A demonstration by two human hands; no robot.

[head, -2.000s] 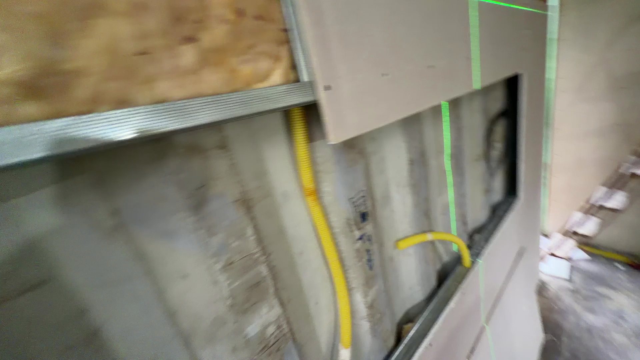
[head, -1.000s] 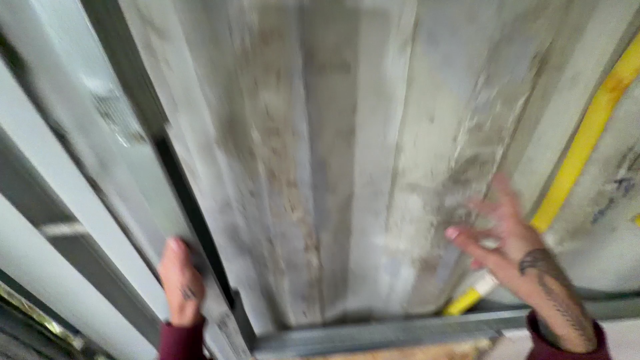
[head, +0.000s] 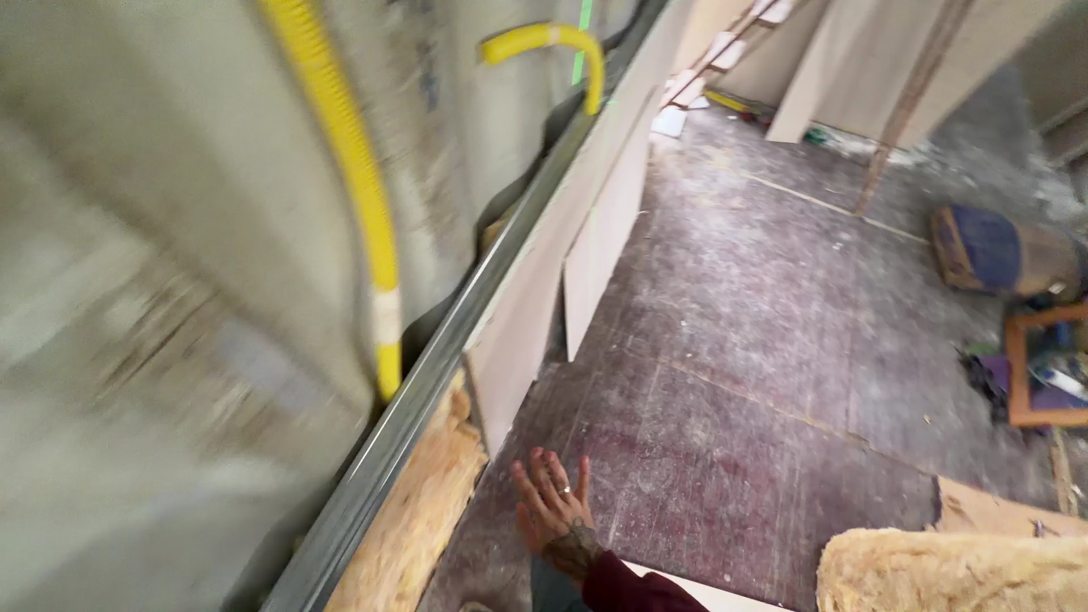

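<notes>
My right hand, with a ring, a tattooed wrist and a dark red sleeve, is raised above the floor with its fingers apart and nothing in it. Closest to it are the lower end of a plasterboard panel and yellow mineral wool below a metal profile. Behind the profile, yellow corrugated conduit runs down along the grey wall. A shorter curved piece of conduit sticks out farther along. My left hand is out of view.
A wrapped insulation pack and an orange-framed container stand on the dusty floor at right. An insulation batt lies at lower right. Boards lean at the back, near a slanting brown pole.
The view has swung from the wall cavity to the floor at right. My left hand, at a metal profile one second ago, has gone out of view. My right hand remains empty.
</notes>
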